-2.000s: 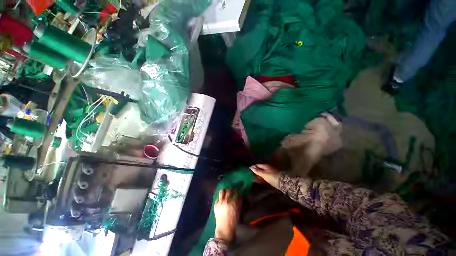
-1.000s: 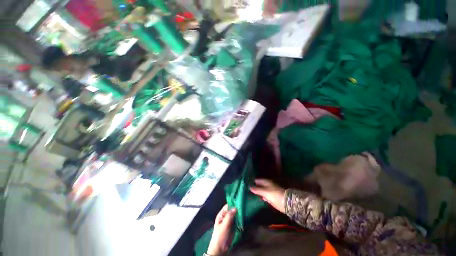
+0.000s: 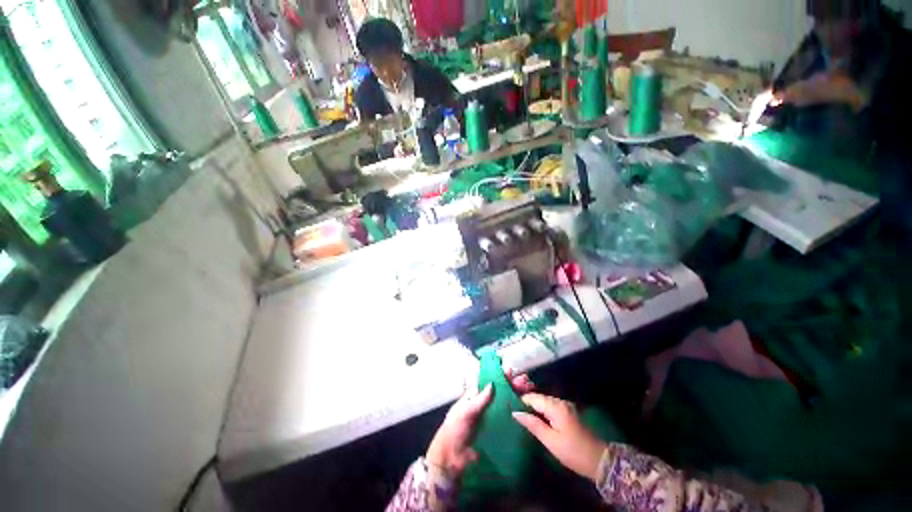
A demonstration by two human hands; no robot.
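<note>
A green fabric piece (image 3: 505, 440) hangs between my two hands at the front edge of the white machine table (image 3: 330, 370). My left hand (image 3: 460, 430) grips its left side, thumb on top. My right hand (image 3: 562, 432) holds its right side near the upper end, fingers pinched. The top of the cloth reaches the table edge. The overlock machine (image 3: 510, 250), with its row of round knobs, stands beyond my hands; bright lamp glare washes out its needle area. Green thread trimmings (image 3: 515, 328) lie beside the machine head.
A picture card (image 3: 640, 290) and a red-pink ring (image 3: 568, 273) lie on the table's right end. A clear plastic bag (image 3: 640, 220) stands behind. Green cloth (image 3: 850, 330) and pink cloth (image 3: 715, 350) are heaped at right. One person (image 3: 400, 85) sits opposite, another (image 3: 835, 90) at upper right.
The view has swung up and left, now showing the wall, windows and people. Both hands have risen with the green piece from the lap area to the table's front edge.
</note>
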